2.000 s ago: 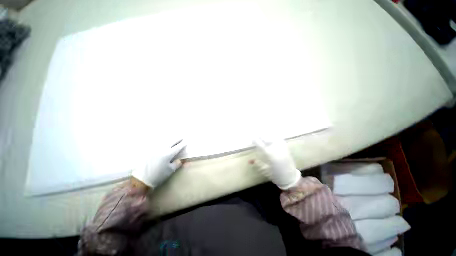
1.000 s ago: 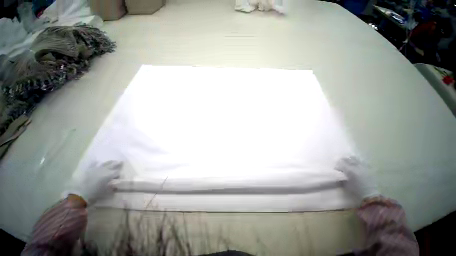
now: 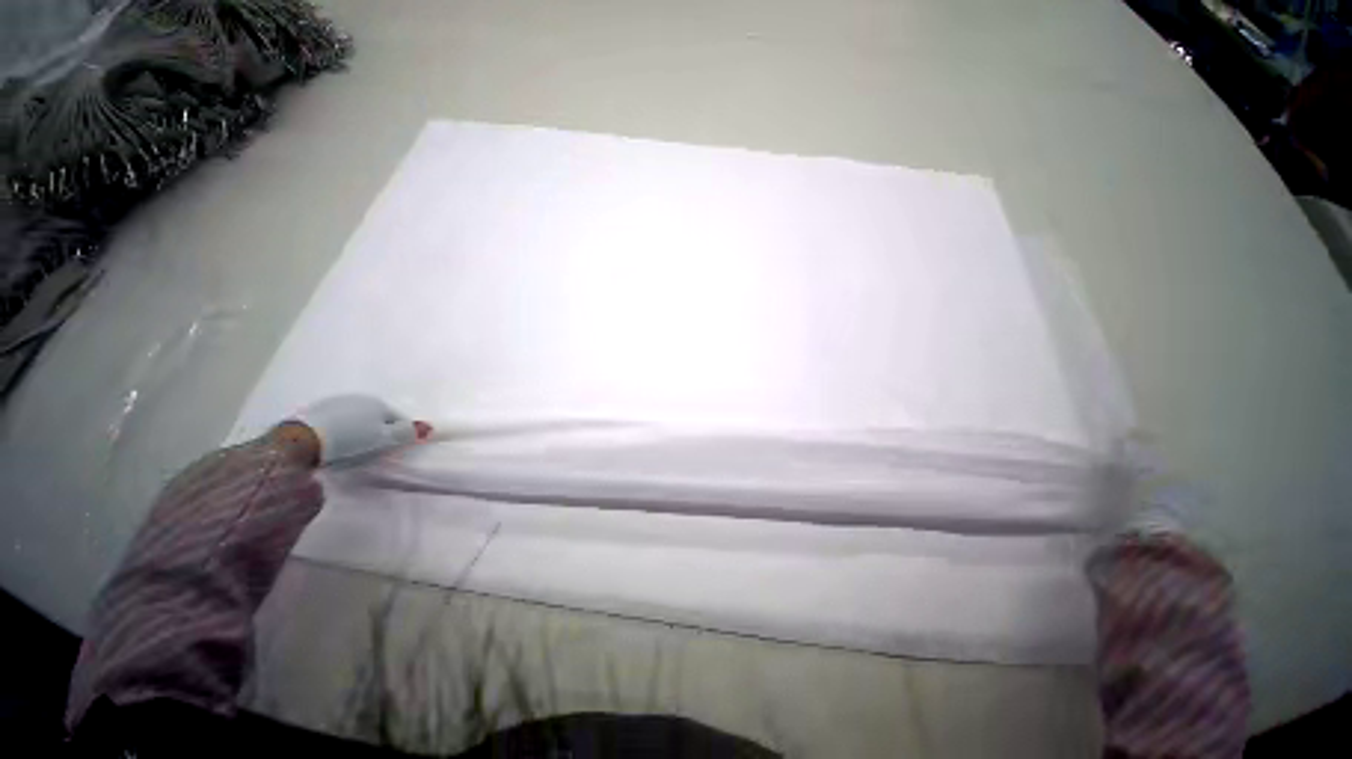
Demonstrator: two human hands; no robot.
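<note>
A large white paper sheet lies flat on a stack on the pale table. A loose white paper roll runs across its near part, between my hands. My left hand, in a white glove with a bare fingertip showing, grips the roll's left end. My right hand is blurred against the white paper at the roll's right end; its fingers cannot be made out. A thin translucent edge of paper sticks out past the stack's right side. The near strip of the stack shows below the roll.
A heap of grey bundles with shiny ends lies at the far left of the table. Clear shiny film lies left of the stack. Dark cluttered floor shows beyond the table at upper right.
The roll, lower and nearer the stack's front edge a second ago, is now further up the sheet and thicker. Both hands have moved away from me with it. The view has shifted.
</note>
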